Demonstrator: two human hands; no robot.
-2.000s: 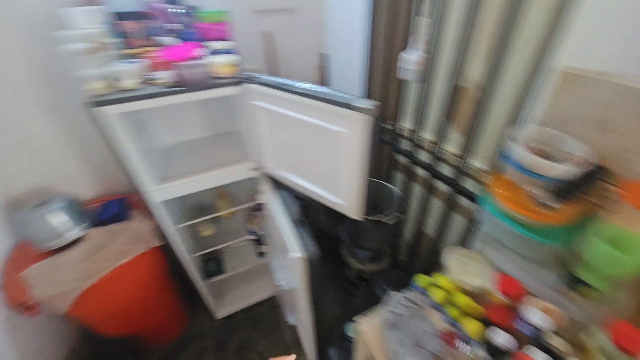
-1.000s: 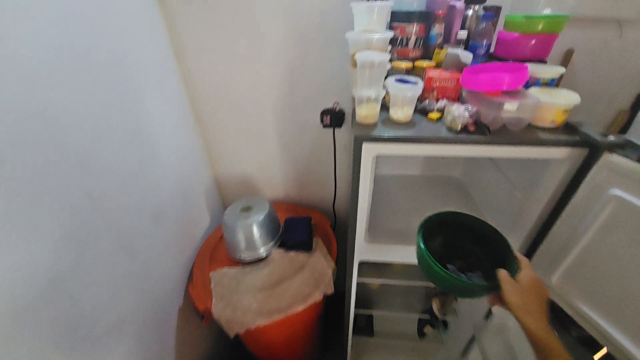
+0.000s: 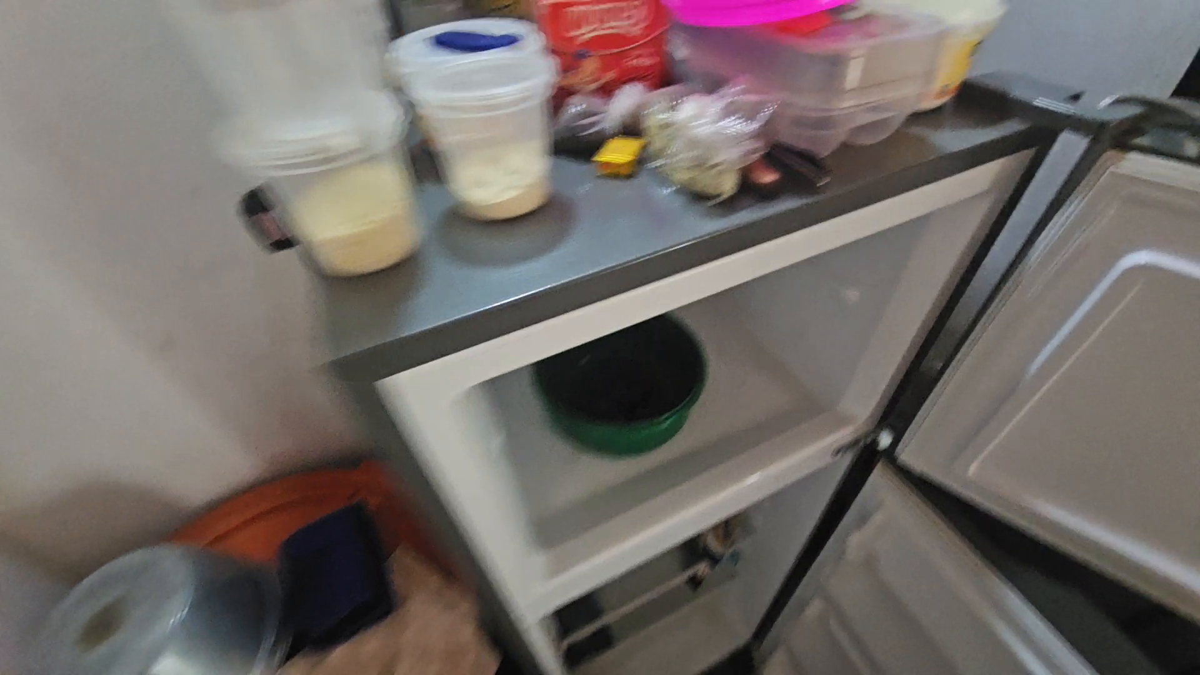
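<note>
A green plastic bowl (image 3: 619, 433) sits inside the upper compartment of a refrigerator (image 3: 581, 323), toward its left side. Its inside looks dark, and the contents cannot be made out. Both refrigerator doors stand open to the right: the upper door (image 3: 1078, 375) and the lower door (image 3: 909, 591). Neither my left hand nor my right hand shows in the head view now. Below the bowl, shelves with a few blurred items show in the lower compartment.
On the refrigerator top (image 3: 506, 272) stand lidded plastic tubs (image 3: 497, 141), a red package (image 3: 605, 47), a knotted clear bag (image 3: 703, 141) and a clear container (image 3: 825, 75). At lower left, a metal pot (image 3: 169, 609) and dark blue item (image 3: 333, 572) rest by a cloth over an orange container (image 3: 281, 502).
The green bowl, held in my right hand in front of the refrigerator a second ago, now sits in the upper compartment, let go. My right hand has left the view, which has moved closer.
</note>
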